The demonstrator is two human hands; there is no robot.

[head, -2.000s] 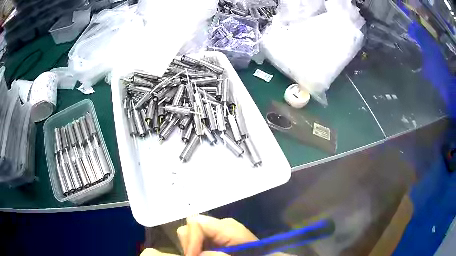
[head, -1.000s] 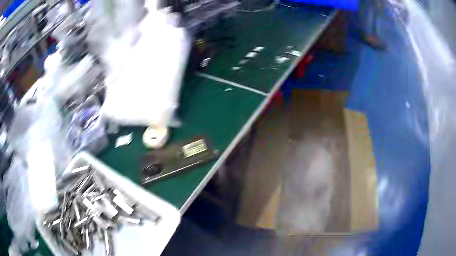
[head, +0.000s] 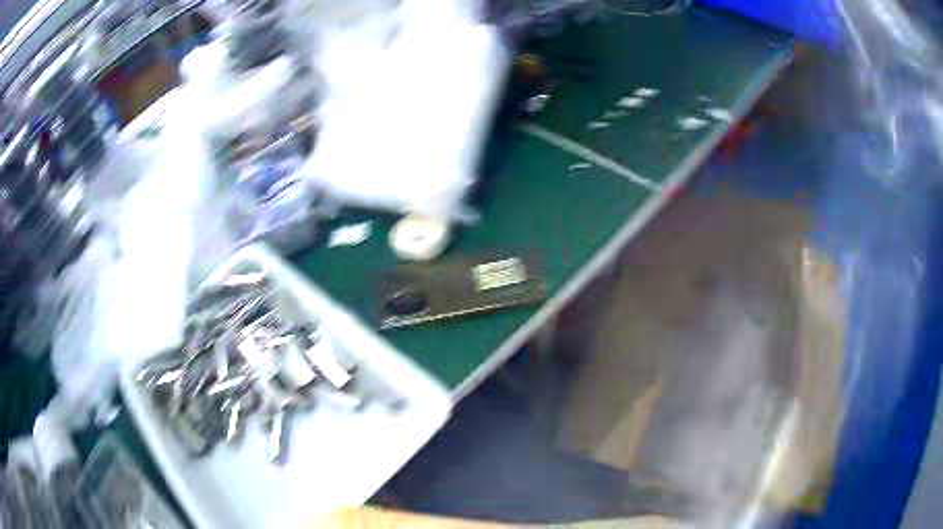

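The view is blurred by motion. A large white tray (head: 341,465) lies tilted in the picture at the lower left. A loose pile of silver cylindrical parts (head: 259,362) fills its upper part. Its near end shows bare white. No hand can be made out. A tan, skin-like strip (head: 465,521) runs along the bottom edge; it is blurred and cut off, and I cannot tell what it is. A dark flat packet (head: 445,289) with an oval mark and pale label lies right of the tray.
The green bench (head: 589,217) runs to the upper right. A white disc (head: 419,238) lies above the packet. White plastic bags (head: 408,114) lie behind and left of the tray. An open cardboard box (head: 713,351) stands on the blue floor (head: 889,382) beyond the bench edge.
The view has swung right from the tray, then partly back. The hand and blue-handled tool seen two seconds ago no longer show. A tan strip now shows at the bottom edge.
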